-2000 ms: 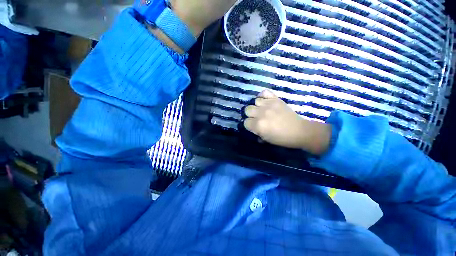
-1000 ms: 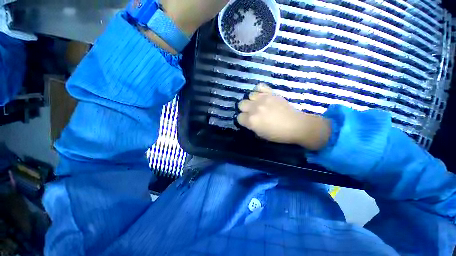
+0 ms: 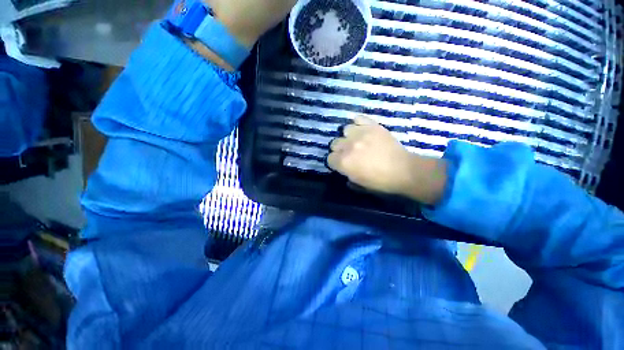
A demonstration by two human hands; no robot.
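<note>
My left hand [image 3: 254, 15] is at the top, cut off by the picture's edge. It holds a round white cup [image 3: 329, 34] by its upper left side; the fingers are hidden. The cup holds dark grains around a pale patch, above the tray. My right hand [image 3: 369, 154] is low over the left part of the silvery strips [image 3: 465, 92], fingers curled down, with black covers at the fingertips. Whether it grips a small part is hidden. The strips lie in close rows in a large black tray [image 3: 294, 195].
A second set of bright strips [image 3: 229, 208] shows lower down, left of the tray. A grey metal surface [image 3: 82, 31] is at the upper left. Blue cloth [image 3: 20, 102] hangs at the far left. Grey floor with a yellow line [image 3: 472, 258] shows below the right sleeve.
My left hand and the cup have moved left and slightly up, also relative to the tray. My right hand has shifted a little over the strips and stays curled. The whole view has shifted slightly.
</note>
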